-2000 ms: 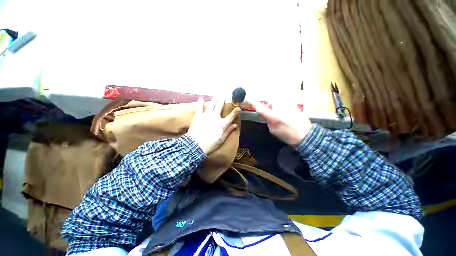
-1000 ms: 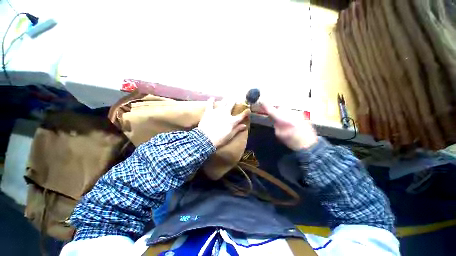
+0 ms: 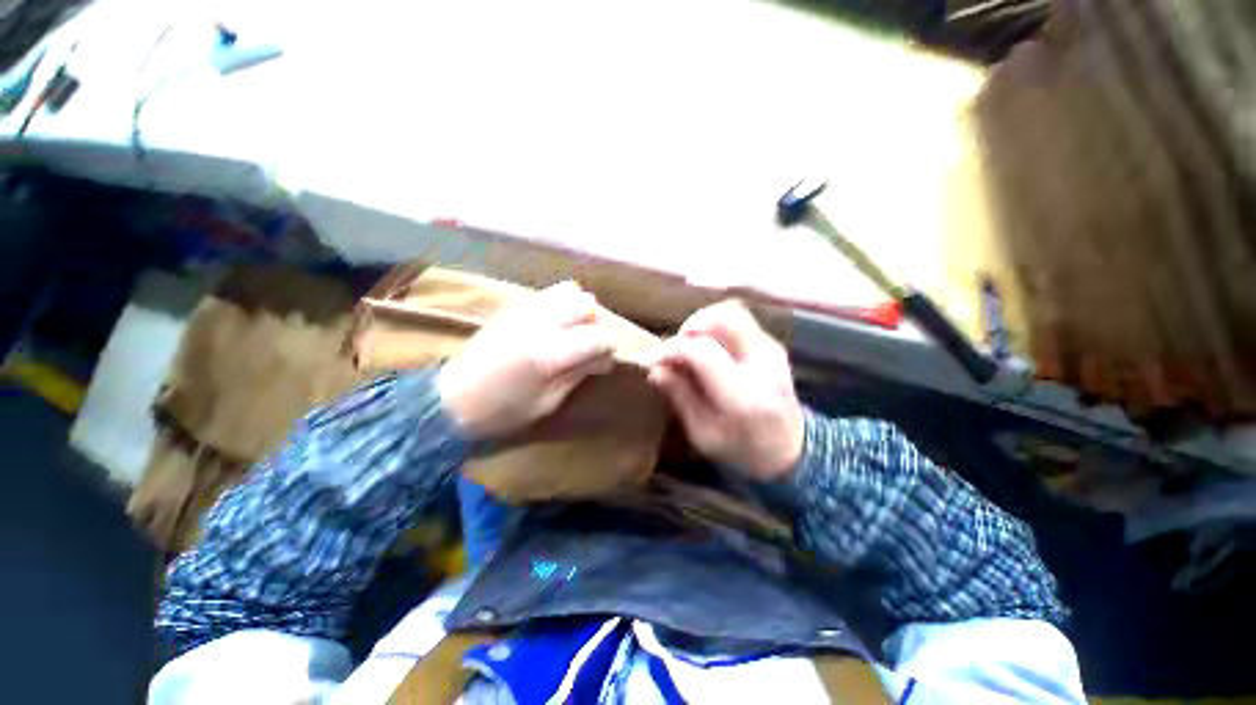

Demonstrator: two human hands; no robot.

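A brown tote bag (image 3: 572,455) rests against the table edge in front of me, its mouth side up. My left hand (image 3: 537,361) pinches the bag's top edge from the left. My right hand (image 3: 730,386) pinches the edge from the right, its fingertips close to my left fingers. What lies between the fingertips is hidden and blurred. A hammer (image 3: 861,262) with a dark head, yellow-green shaft and black grip lies on the table, right of my right hand.
The white table (image 3: 551,124) spans the front, with a red strip (image 3: 606,265) along its near edge. Stacked brown bags (image 3: 1102,234) stand at the right, with a small blurred tool (image 3: 992,314) beside them. Slumped brown bags (image 3: 262,365) sit at the left.
The hammer, whose dark head was at the bag edge by my hands, now lies on the table. My right hand has moved in and grips the bag edge. The view has tilted.
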